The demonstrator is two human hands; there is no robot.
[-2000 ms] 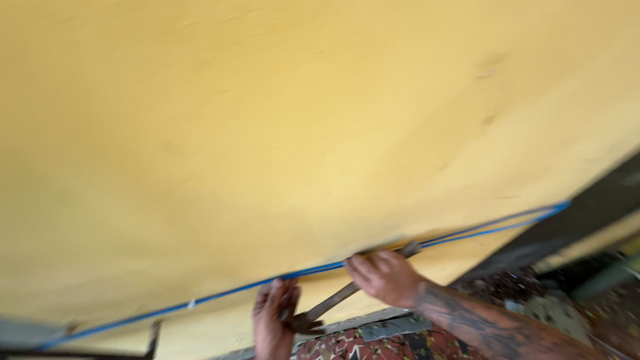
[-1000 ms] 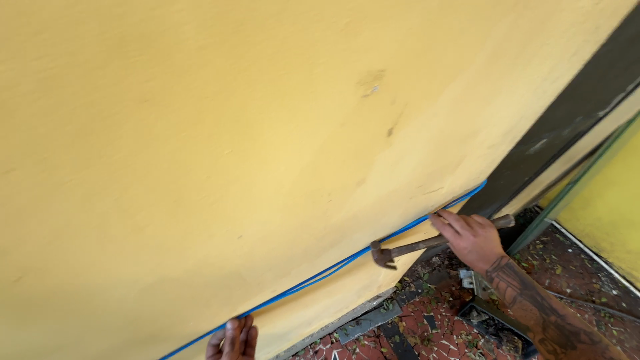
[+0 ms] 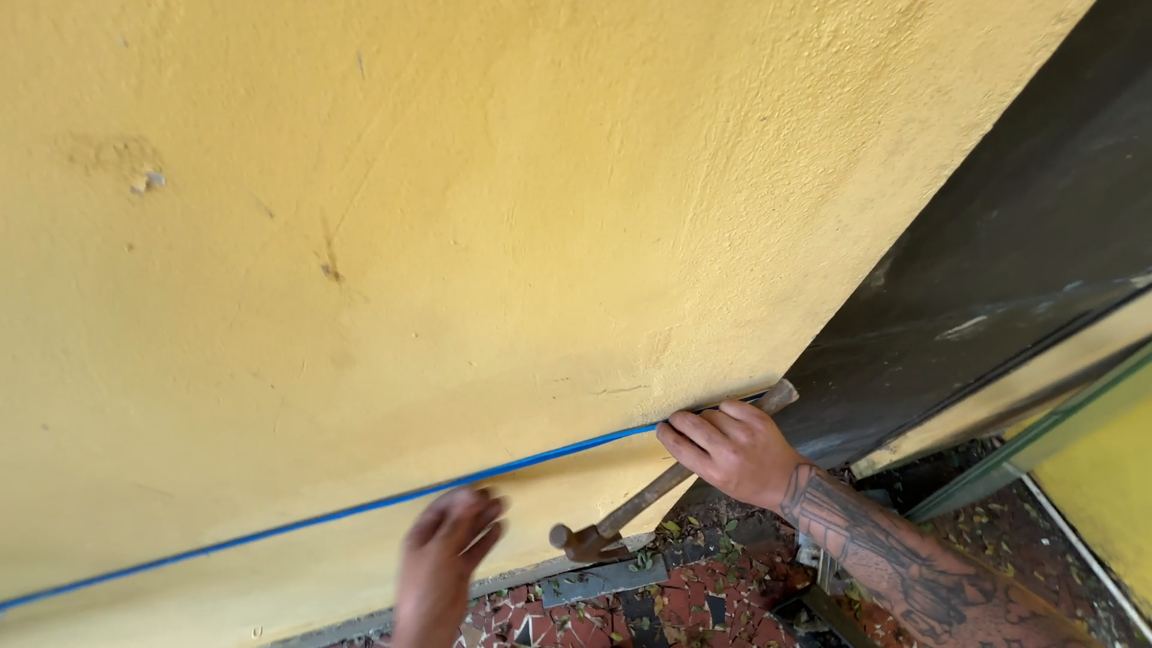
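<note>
A blue cable (image 3: 342,513) runs slantwise along the low part of a yellow painted wall (image 3: 504,270). My right hand (image 3: 733,450) grips a claw hammer (image 3: 648,499) by its handle, the head pointing down and to the left. The fingertips of that same hand press on the cable close to the wall's dark edge. Just below the cable, my left hand (image 3: 450,549) is blurred, with its fingers curled and partly apart; nothing shows in it.
A dark vertical band (image 3: 972,243) borders the wall on the right, beside a green-framed yellow panel (image 3: 1098,486). Below lies a red broken-tile floor (image 3: 648,594) with leaves, a grey strip (image 3: 603,583) and a dark metal piece (image 3: 832,616).
My right hand has moved along the cable toward the dark edge, still holding the hammer. My left hand has also moved along the cable. The view has shifted right.
</note>
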